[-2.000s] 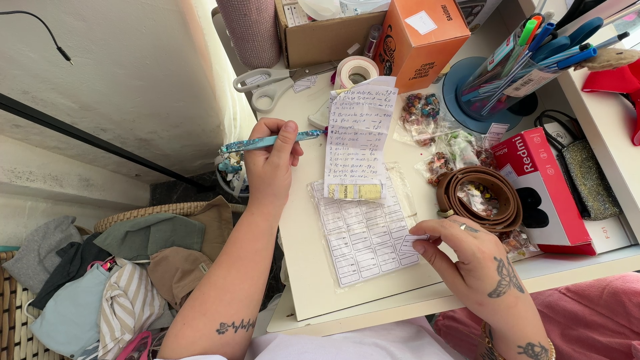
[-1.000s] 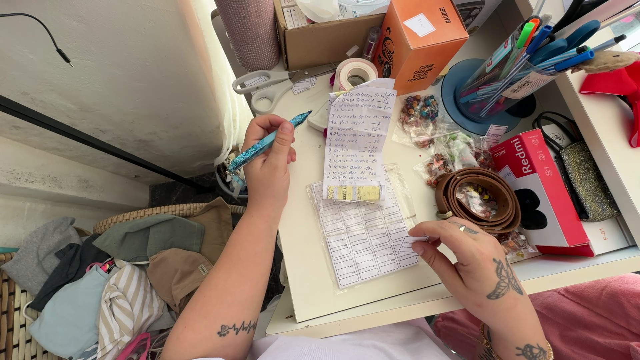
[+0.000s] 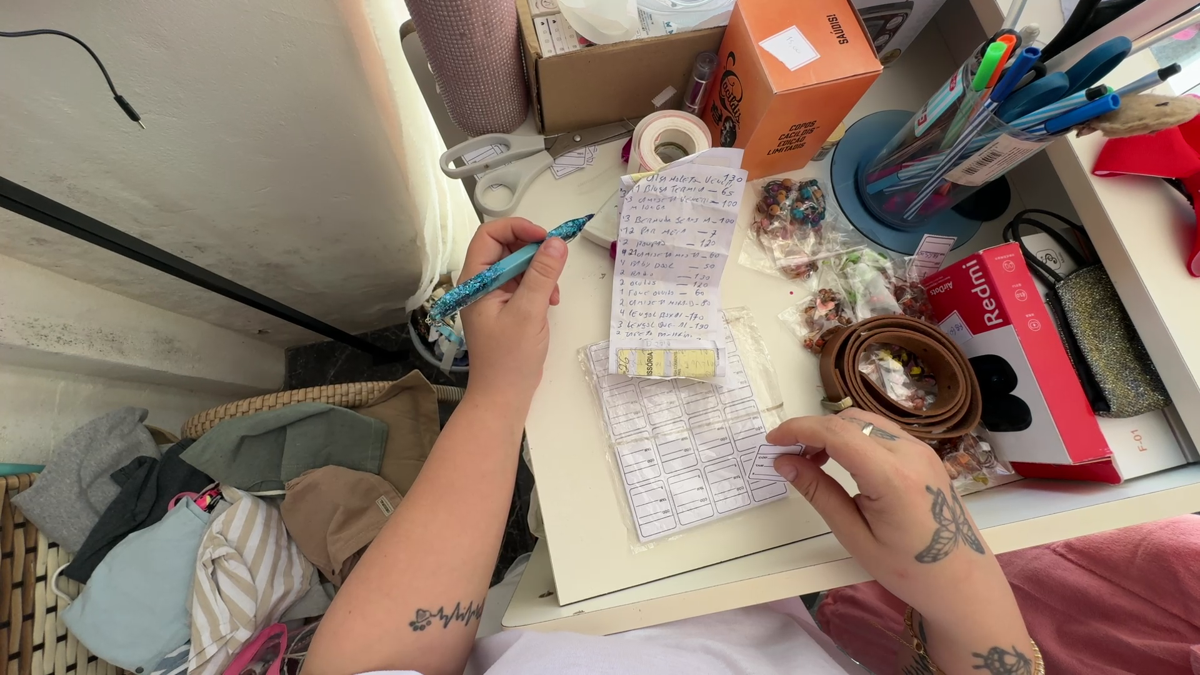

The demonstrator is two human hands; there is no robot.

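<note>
My left hand (image 3: pixel 517 300) grips a glittery blue pen (image 3: pixel 506 272), its tip pointing up and right, left of a long handwritten paper list (image 3: pixel 670 262). My right hand (image 3: pixel 872 478) pinches a small white label (image 3: pixel 771 460) between thumb and fingers, over the lower right of a sheet of printed labels (image 3: pixel 689 450). That sheet lies in a clear plastic sleeve on the white desk top, and the list's lower end overlaps it. Near my right hand lies a coiled brown leather belt (image 3: pixel 900 361) with a small plastic bag inside its coil.
Scissors (image 3: pixel 525 164), a tape roll (image 3: pixel 670 139), an orange box (image 3: pixel 792 75) and a cardboard box (image 3: pixel 619 89) stand at the back. To the right are bagged beads (image 3: pixel 790 220), a pen cup (image 3: pixel 947 150), a red box (image 3: pixel 1017 366) and a glittery pouch (image 3: pixel 1106 337). Folded clothes (image 3: pixel 244 506) fill a wicker basket at left.
The pen in my left hand has tilted, from about level two seconds ago to pointing up and right. My right hand has stayed in place with the label.
</note>
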